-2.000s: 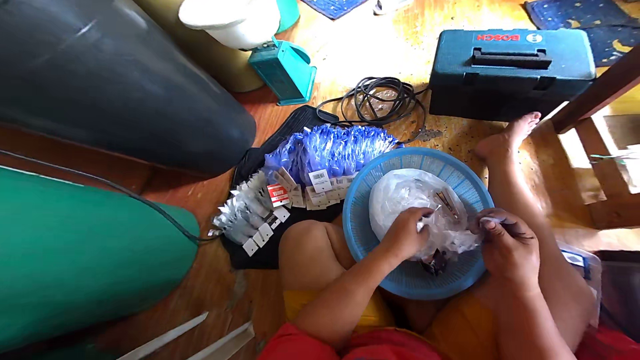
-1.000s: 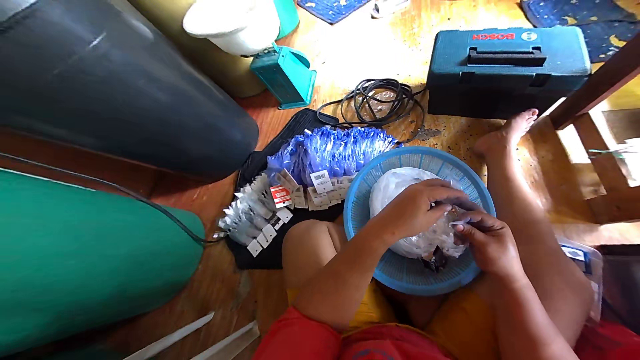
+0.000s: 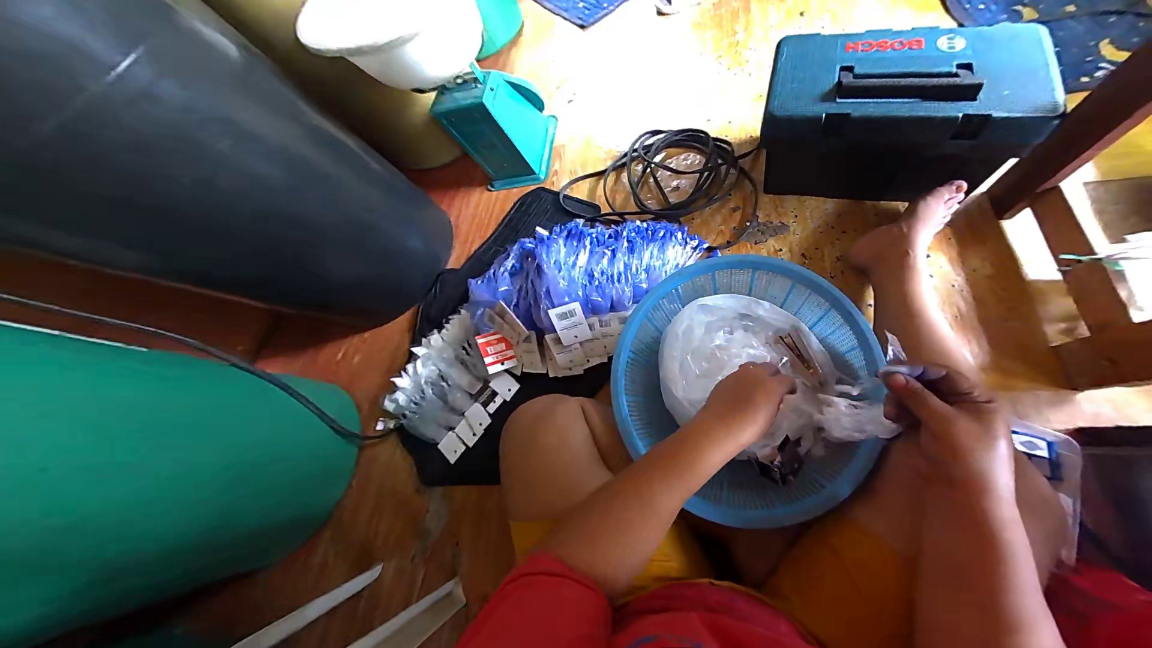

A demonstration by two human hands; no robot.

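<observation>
A blue plastic basket point(image 3: 751, 515) rests on my lap and holds a clear plastic bag point(image 3: 711, 337) with small slender items in it. My left hand point(image 3: 749, 396) is down inside the basket on the bag's plastic, its fingertips partly hidden. At the basket's right rim, my right hand point(image 3: 945, 409) pinches a bunched piece of clear plastic film point(image 3: 855, 418) between thumb and fingers. Below my left hand lies a small dark packet point(image 3: 781, 461). Left of the basket are many blue packets point(image 3: 594, 270) with white card tags, and a row of clear packets point(image 3: 436, 382) with tags.
A coiled black cable point(image 3: 688, 175) lies beyond the basket, near a dark teal Bosch case point(image 3: 918, 108). At upper left stands a teal scale point(image 3: 504, 126) with a white pan. A dark drum point(image 3: 207, 171) and a green one point(image 3: 171, 477) flank the left side. My bare foot is by the case.
My hands were together over the bag one second ago. They are now apart, the right at the basket's right rim and the left over the bag.
</observation>
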